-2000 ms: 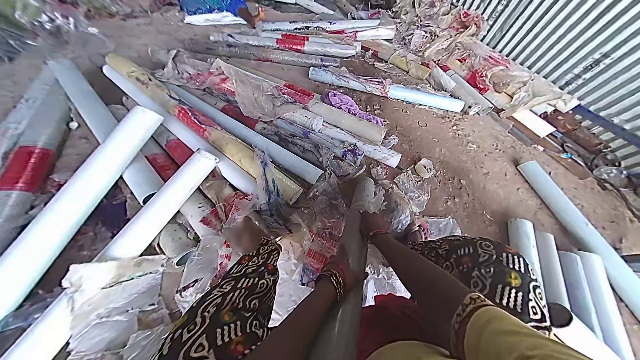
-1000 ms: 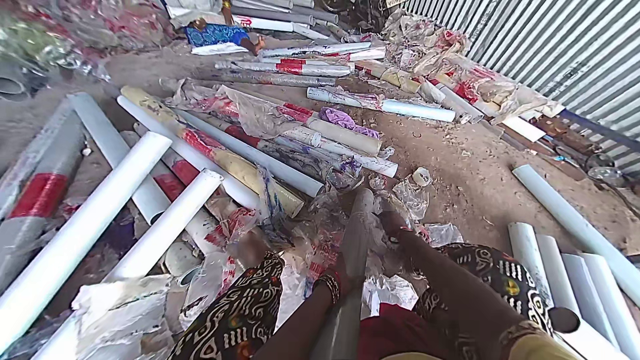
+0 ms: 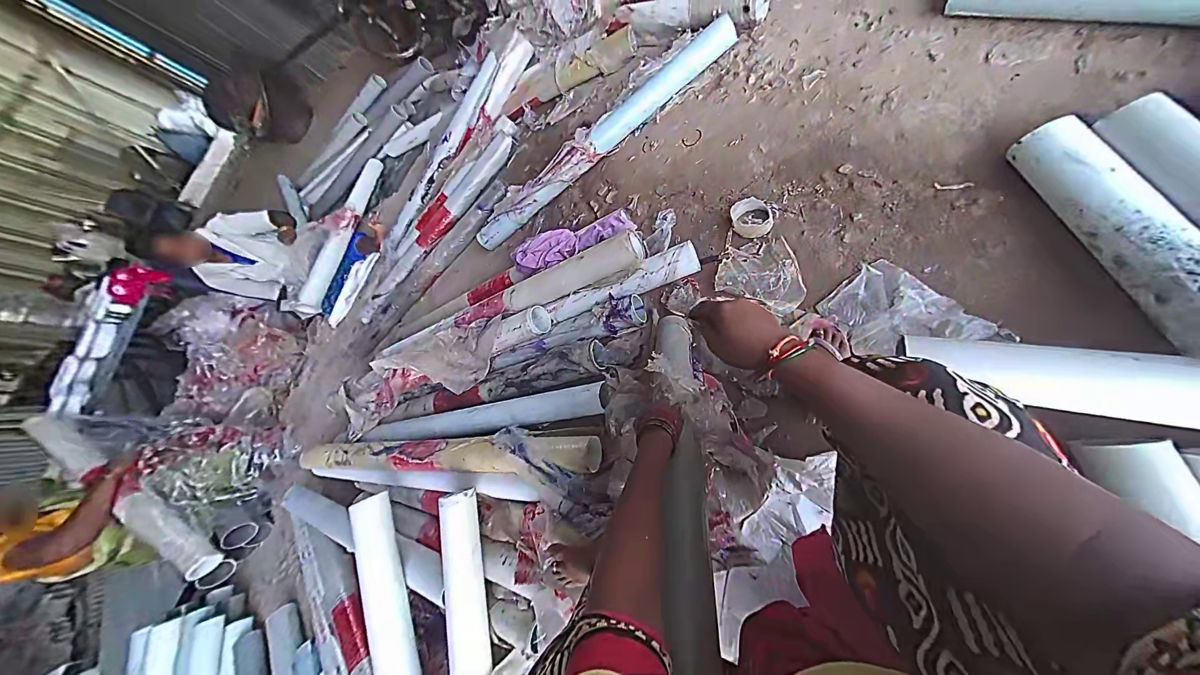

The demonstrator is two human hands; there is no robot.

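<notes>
A long grey pipe (image 3: 686, 525) lies between my legs, its far end pointing away from me, with torn clear plastic film (image 3: 717, 412) around its upper part. My left hand (image 3: 656, 398) is at the pipe's left side, below its far end; film and blur hide its fingers. To the right of the far end is my right hand (image 3: 736, 328), fingers curled in at a bit of crumpled film. Bangles circle both wrists. A small white ring-shaped piece (image 3: 752, 217) lies on the ground beyond my right hand.
Film-wrapped pipes with red bands (image 3: 450, 211) and a yellowish pipe (image 3: 469, 454) lie to the left. White pipes (image 3: 1041, 375) lie at right. One person (image 3: 248, 253) sits at upper left by a pipe; another person's arm (image 3: 66, 534) shows at far left. Bare dirt (image 3: 844, 122) shows beyond.
The view has swung strongly to the left and tilted. My right hand, earlier against the pipe's right side, is now out by its far end. My left hand remains by the pipe.
</notes>
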